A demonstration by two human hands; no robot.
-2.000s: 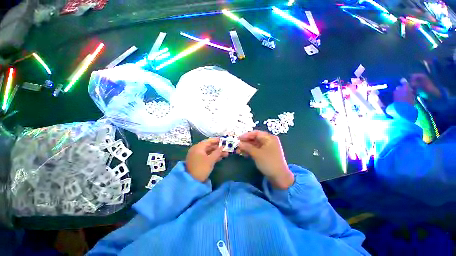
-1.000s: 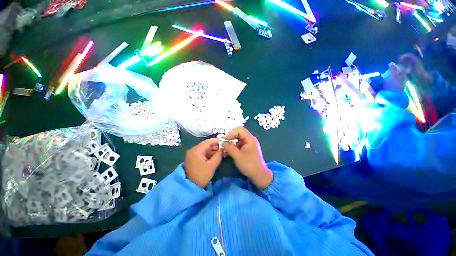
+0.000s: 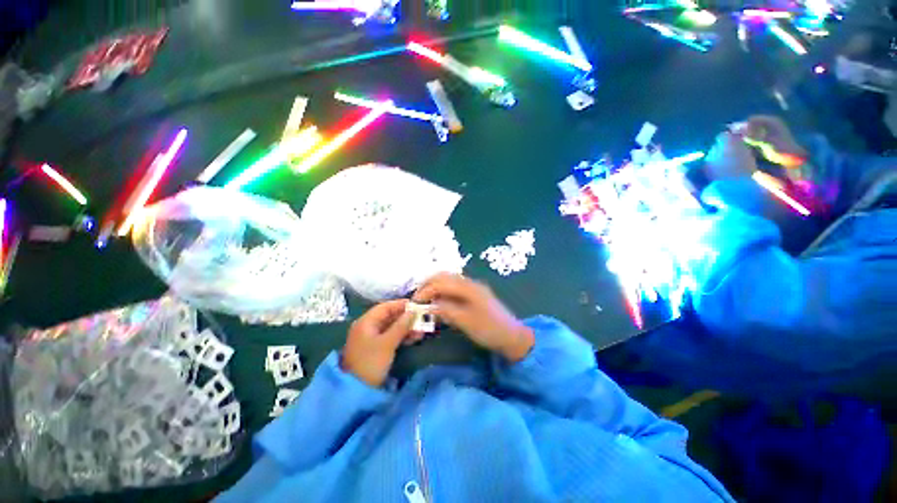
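Note:
A small square white plastic housing (image 3: 423,316) with a dark hole is held between my hands, in front of my chest. My left hand (image 3: 376,339) pinches its left side. My right hand (image 3: 474,311) has thumb and fingers at its upper right side; whether they hold a small insert is hidden. Two open bags of small white inserts (image 3: 372,221) lie just beyond my hands. A loose heap of inserts (image 3: 509,252) lies to the right of them.
A clear bag of housings (image 3: 108,403) lies at left, with loose housings (image 3: 284,363) beside it. Glowing sticks (image 3: 339,138) lie across the back of the green bench. A bright heap of lit assemblies (image 3: 654,226) is at right, beside a neighbouring worker's blue sleeve (image 3: 777,255).
The view has tilted up, so the bench things sit lower. The housing has turned from nearly edge-on to show its hole again. The neighbouring worker's hands have shifted with a glowing stick.

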